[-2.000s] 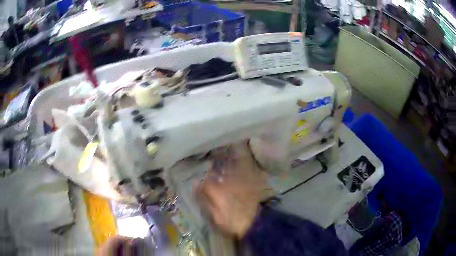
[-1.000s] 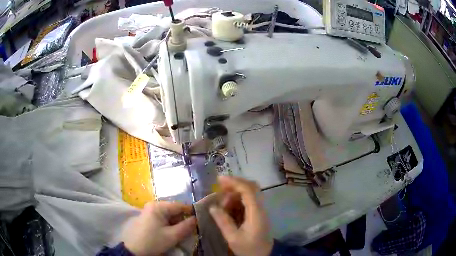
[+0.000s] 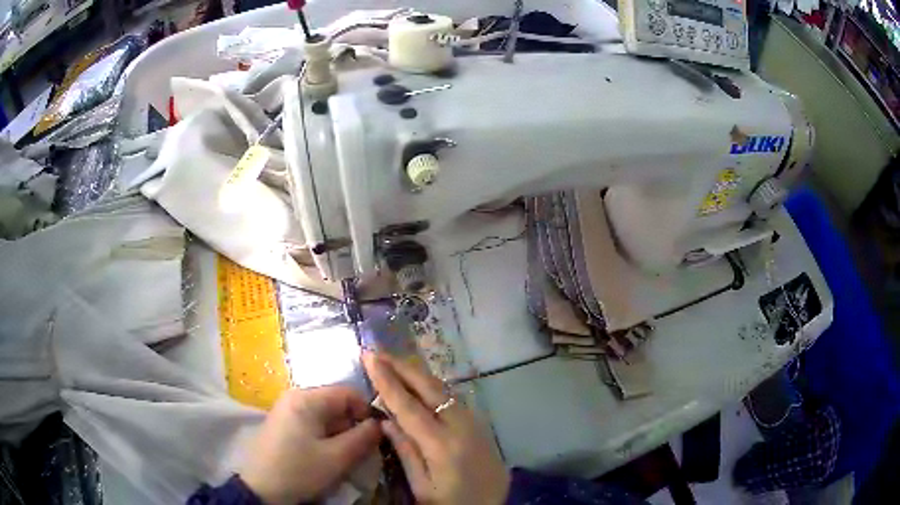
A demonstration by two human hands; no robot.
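The white sewing machine [image 3: 513, 128] stands across the view. Its presser foot and needle [image 3: 350, 296] are down at the left end of the arm. A pale grey garment panel [image 3: 148, 414] spreads at the left and runs under my left hand. My left hand [image 3: 316, 439] pinches cloth at the edge below the presser foot. My right hand [image 3: 429, 424], with a ring, lies beside it, fingers stretched flat towards the foot on a narrow strip, mostly hidden by the hand. The two hands nearly touch. A bundle of tan strips [image 3: 582, 276] lies under the machine arm.
A yellow printed sticker [image 3: 249, 335] is on the table left of the needle. Bunched pale cloth [image 3: 217, 187] lies behind the machine head. The control panel [image 3: 686, 28] is at top right. Blue material [image 3: 839, 325] hangs at the right edge.
My right hand has left the strip bundle area and come to the cloth below the foot; its fingers have since flattened towards the foot. My left hand stays pinching. The view has shifted slightly.
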